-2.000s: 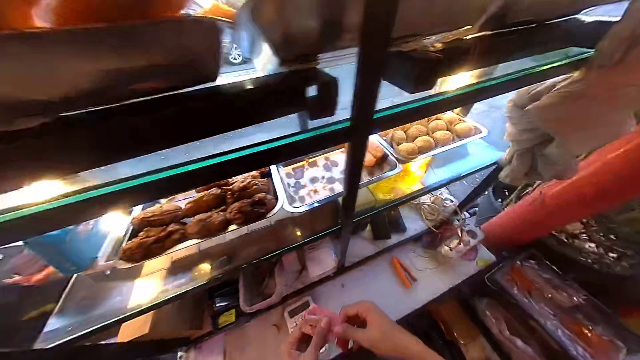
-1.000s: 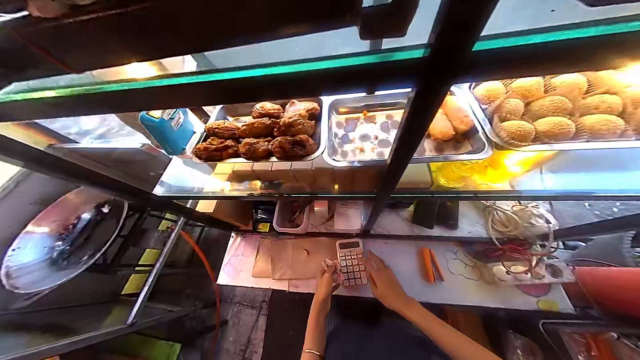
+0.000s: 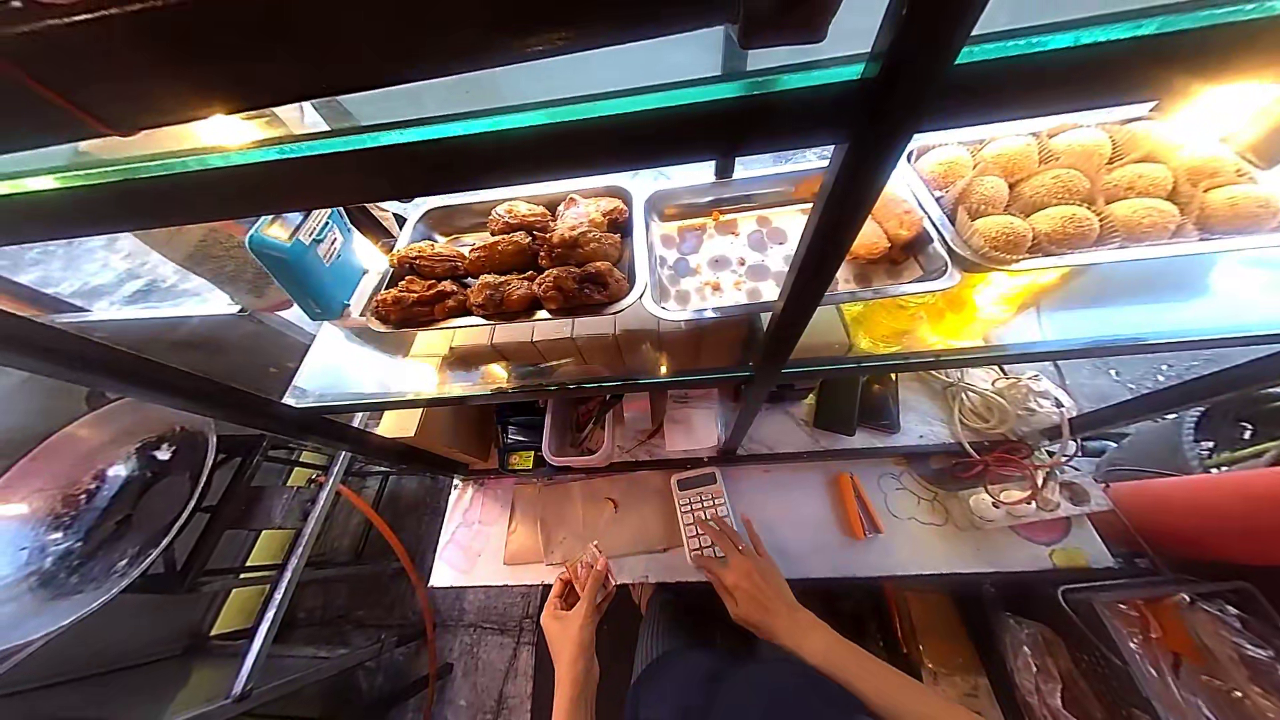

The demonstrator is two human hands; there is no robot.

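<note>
My left hand (image 3: 578,610) pinches a small folded pinkish slip, perhaps a banknote (image 3: 590,565), at the counter's front edge. To its right, the fingers of my right hand (image 3: 745,580) lie on the lower keys of a white calculator (image 3: 703,515), which rests on the counter. Flat brown paper (image 3: 610,515) lies left of the calculator, partly beneath its edge. An orange stapler-like tool (image 3: 857,508) is on the counter right of the calculator.
Behind glass stand metal trays of browned fried pieces (image 3: 505,270) and sesame-coated balls (image 3: 1050,190), with a mostly bare tray (image 3: 720,305) between. A power strip (image 3: 1030,505) with tangled cables sits right. A large metal pan (image 3: 100,520) is at far left, near an orange hose (image 3: 400,560).
My hands were close together two seconds ago; one second ago both were at the calculator. Now my left hand is left of it, while my right fingers are on the keys. The view has shifted.
</note>
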